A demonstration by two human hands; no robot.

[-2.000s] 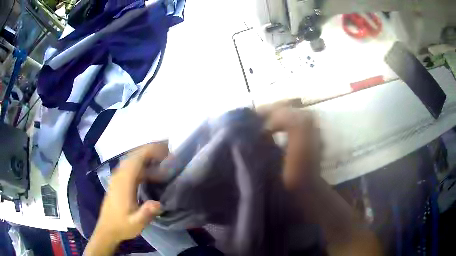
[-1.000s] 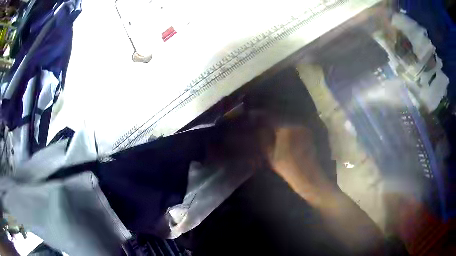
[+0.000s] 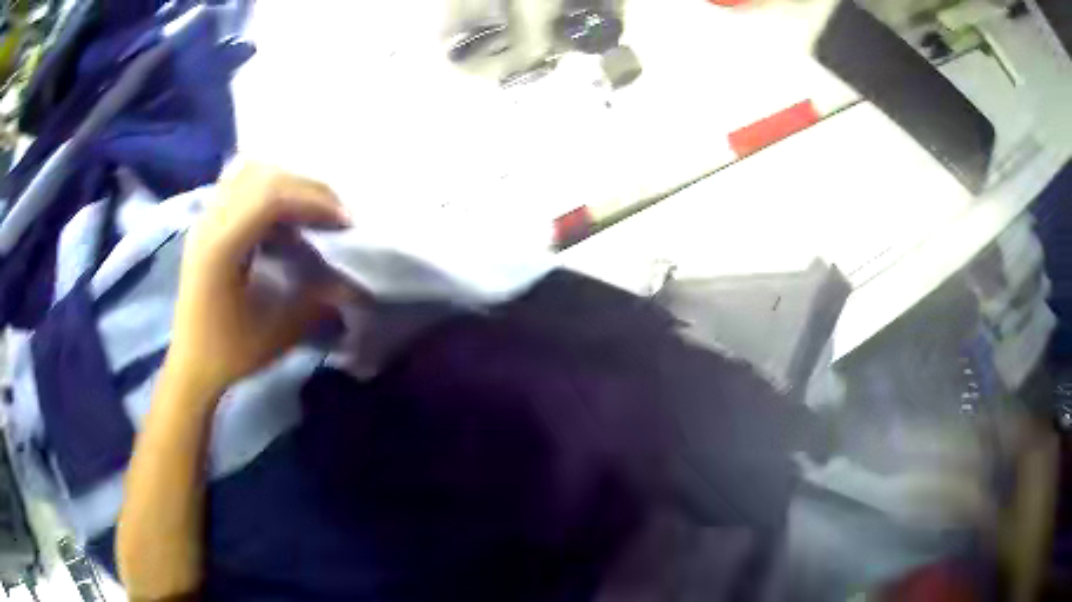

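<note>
A navy garment piece (image 3: 470,459) fills the lower middle, blurred, with a pale grey-blue panel (image 3: 435,268) along its upper edge. My left hand (image 3: 253,276) is at the garment's upper left corner, thumb and fingers curved around a bit of cloth; blur hides whether they are closed on it. A grey-blue part (image 3: 758,312) lies at the garment's right, over the table's front edge. My right hand cannot be made out; a blurred tan streak at the far right edge may be my arm.
A heap of navy and pale pieces (image 3: 153,153) lies at the left. The machine's needle area (image 3: 535,53) is at the top, over the overexposed white table (image 3: 388,129). A dark phone-like slab (image 3: 911,94) and a red sticker (image 3: 772,127) are at the right.
The view has swung back up from the table's front edge to the machine. My left hand has come into view at the cloth; my right hand and forearm have left the middle.
</note>
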